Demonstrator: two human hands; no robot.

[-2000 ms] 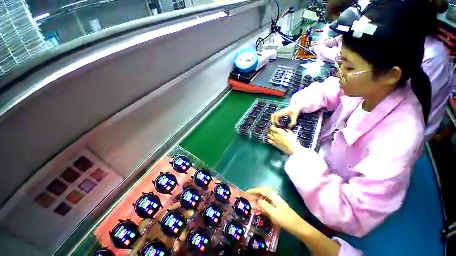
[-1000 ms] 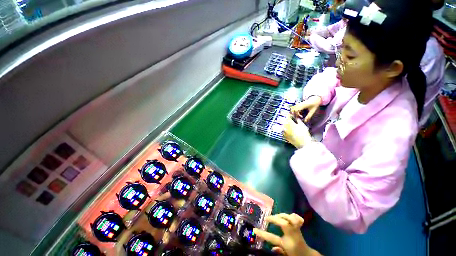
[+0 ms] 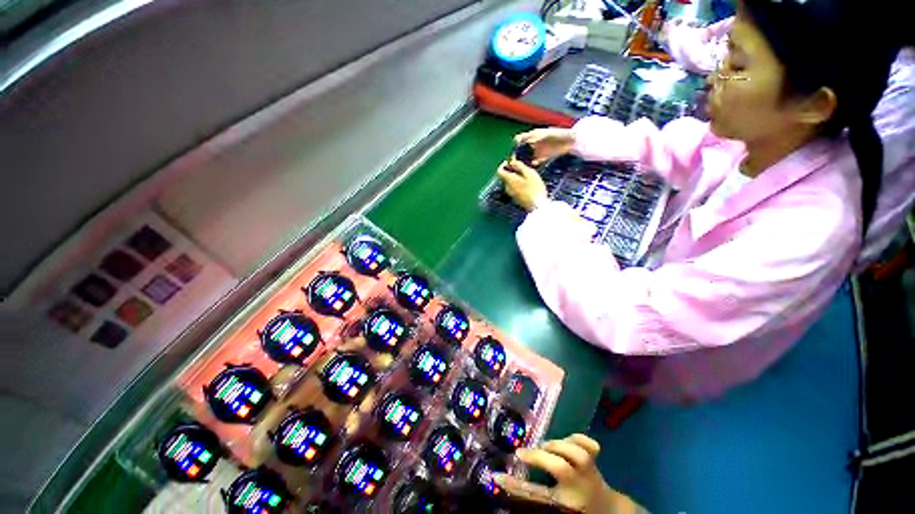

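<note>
A clear blister tray [image 3: 359, 227] lies over a salmon sheet [image 3: 263, 309] at bottom left to centre. Its rows of pockets hold round black watch units [image 3: 290, 337] with lit displays of small coloured icons. One unit [image 3: 522, 390] at the right edge shows only a faint red mark. My right hand [image 3: 567, 474] is at the tray's near right edge, its fingers bent and fingertips over a watch unit [image 3: 489, 476]. Whether the fingers grip it is hidden. My left hand is not in view.
A worker in a pink smock [image 3: 692, 241] sits at the right and handles a black part over another tray [image 3: 632, 216]. A blue-rimmed round gauge [image 3: 519, 42] stands beyond. A reference sheet [image 3: 125, 286] is on the grey panel at left.
My right hand stays at the tray's right edge; its fingers, spread before, are now more bent over the near units. The neighbour's hands have moved to their tray's far left corner. The view has shifted.
</note>
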